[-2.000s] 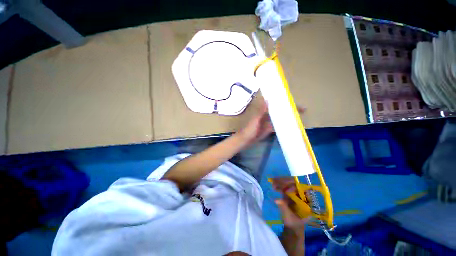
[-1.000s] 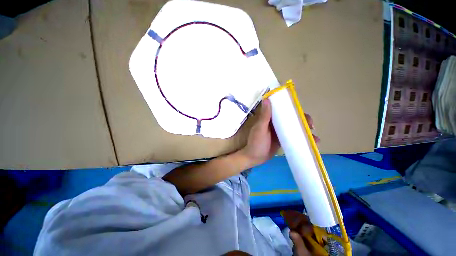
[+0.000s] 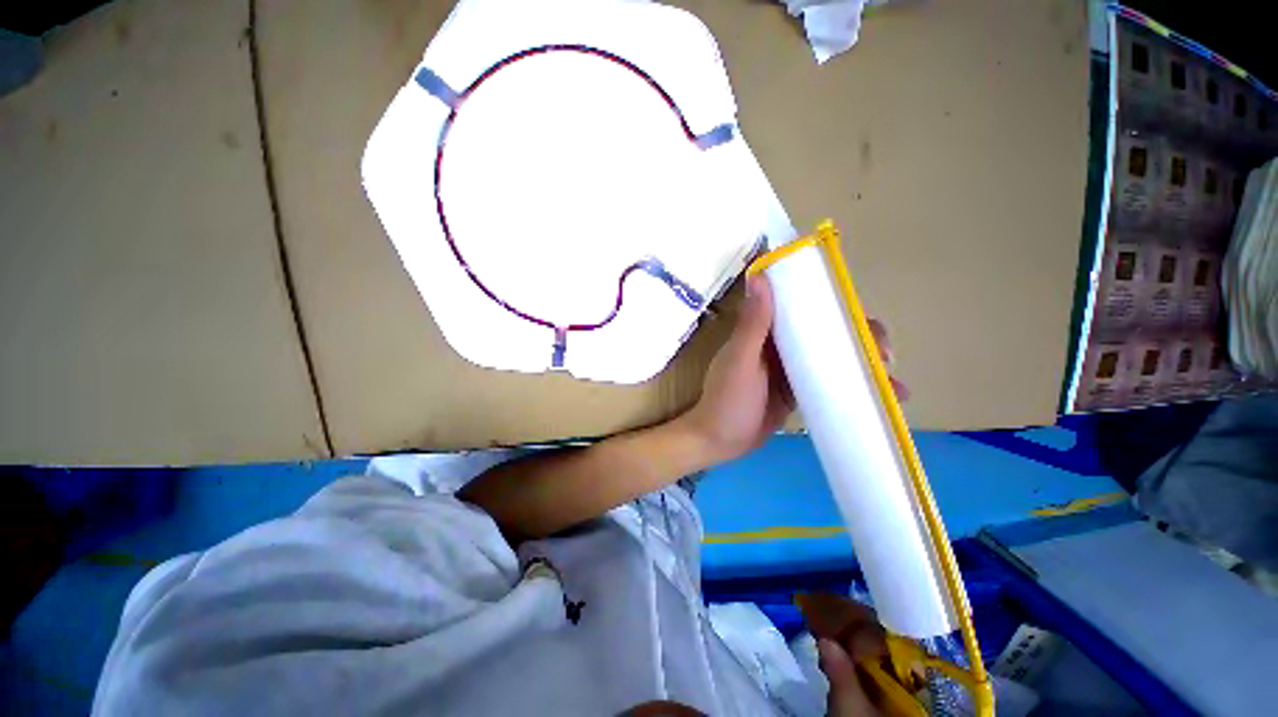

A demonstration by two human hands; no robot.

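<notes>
A yellow caulking gun (image 3: 897,399) holds a plain white cartridge (image 3: 855,448), slanting from lower right up to the panel. My left hand (image 3: 746,376) is bare and wraps the front of the cartridge from below, fingertips showing on its far side. My right hand (image 3: 844,670) is at the yellow handle, low and partly cut off by the bottom edge. The white panel (image 3: 561,182) lies left of the gun, with a dark red wire loop and grey tape tabs. The whitish nozzle (image 3: 768,196) lies by the panel's right edge; its tip blends into the white.
Tan cardboard (image 3: 126,238) with dark seams covers the bench. A crumpled white rag (image 3: 830,25) is at the top edge. To the right are a patterned mat (image 3: 1170,210) and a cream stack (image 3: 1254,280). A person's grey sleeve (image 3: 1219,483) shows at the right edge.
The view has moved closer since two seconds ago, so panel and gun look larger. Over the last second the gun and my left hand shifted slightly right. Both hands keep their hold.
</notes>
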